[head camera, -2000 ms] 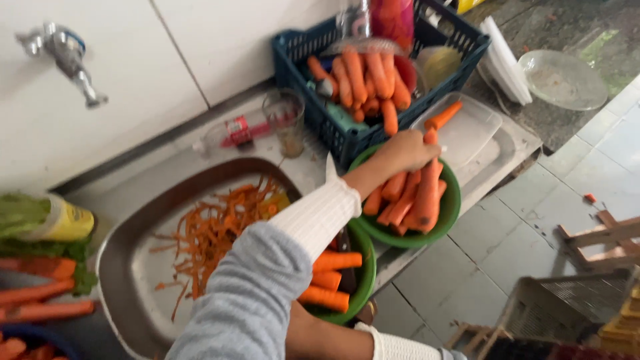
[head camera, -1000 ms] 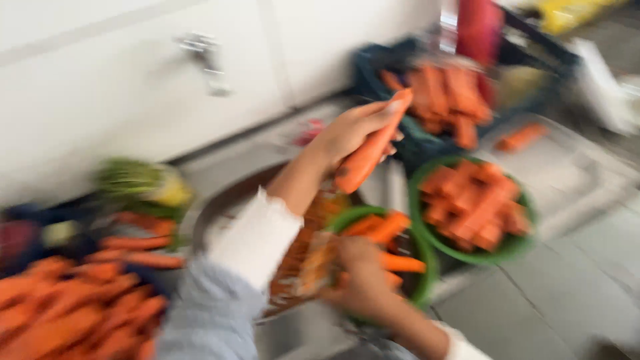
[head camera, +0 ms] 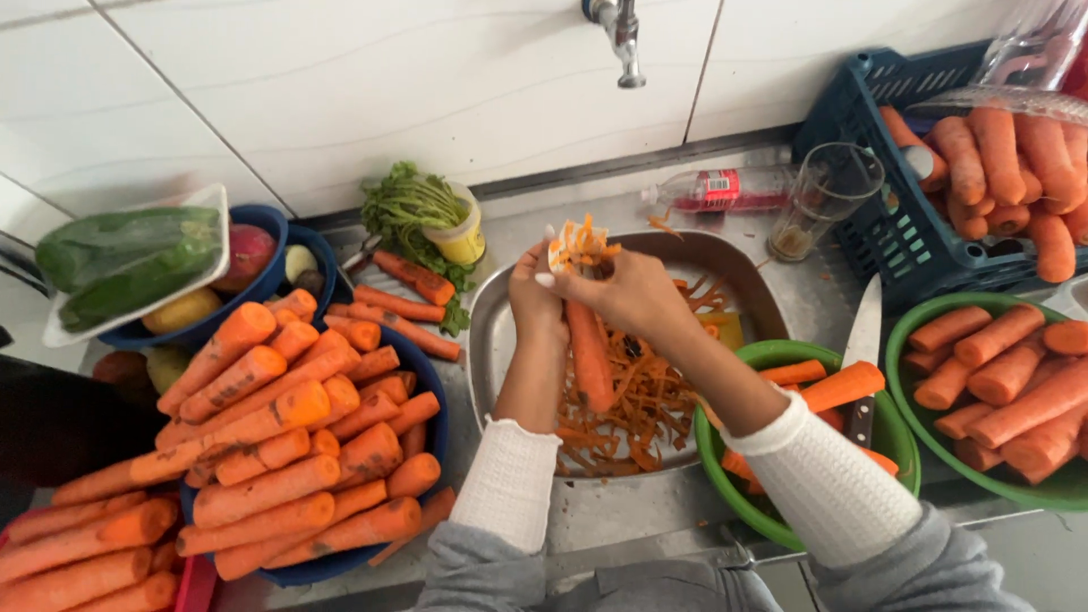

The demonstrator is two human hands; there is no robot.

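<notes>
Over a metal basin (head camera: 486, 340) strewn with orange peelings (head camera: 633, 408), my left hand (head camera: 537, 293) and my right hand (head camera: 633, 293) meet. A carrot (head camera: 588, 357) hangs down between them, its upper end hidden by my fingers. My right hand is also on a pale peeler (head camera: 565, 251) clogged with peelings; its exact shape is partly covered. My left hand's grip is partly hidden, but it closes around the carrot. Right of the basin, a green bowl (head camera: 722, 484) holds carrots and a knife (head camera: 864, 340) with its blade pointing up.
A blue bowl (head camera: 319, 571) heaped with carrots stands at left, near vegetables in blue bowls. Celery-like greens (head camera: 408, 204) lie by a yellow tub (head camera: 461, 242). Behind the basin are a plastic bottle (head camera: 731, 189) and a glass (head camera: 820, 204). A blue crate (head camera: 875, 178) and another green bowl (head camera: 901, 408), both with carrots, stand right.
The view has swung left. My right hand reached into the far green bowl of carrots two seconds ago; a second ago one hand held a carrot raised. Now both hands are together over the basin.
</notes>
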